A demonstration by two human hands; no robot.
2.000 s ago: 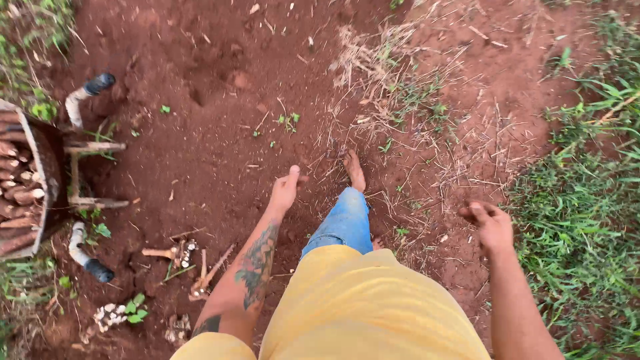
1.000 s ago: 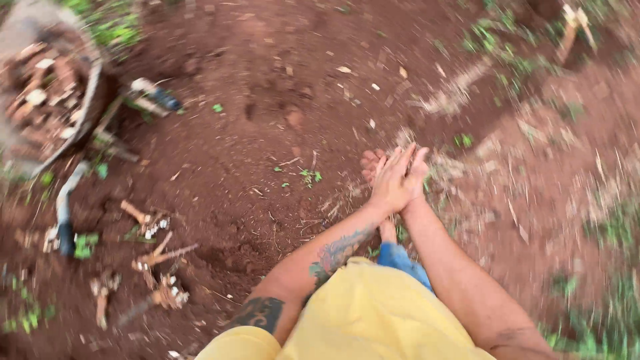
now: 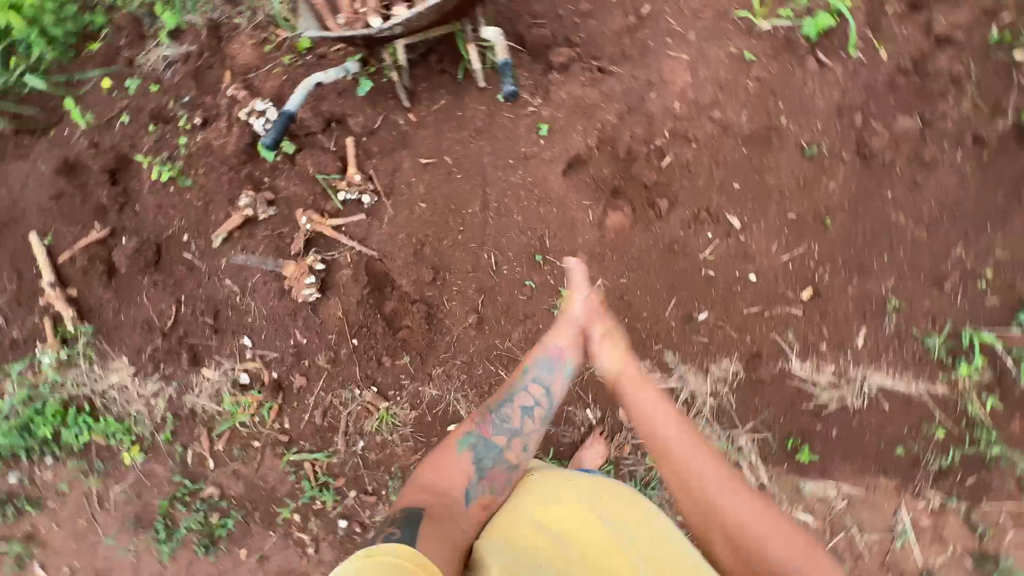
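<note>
My left hand point(image 3: 574, 298) and my right hand point(image 3: 606, 334) are pressed against each other, palm to palm, in front of my body. Both are blurred, and I see no object in either one. They are above bare red soil, just ahead of my bare foot point(image 3: 592, 450). The wheelbarrow point(image 3: 392, 29) is farther off at the top, with brown roots in its tray.
Two wheelbarrow handles with dark grips point(image 3: 278, 130) point(image 3: 508, 80) point toward me. Cut woody stem bases point(image 3: 304, 276) with pale ends lie on the soil at left, beside a thicker stick point(image 3: 50, 280). Green weeds point(image 3: 56, 416) grow at the lower left.
My hands were apart two seconds ago and touched one second ago; they are still together. The view has swung left, bringing the wheelbarrow to the top.
</note>
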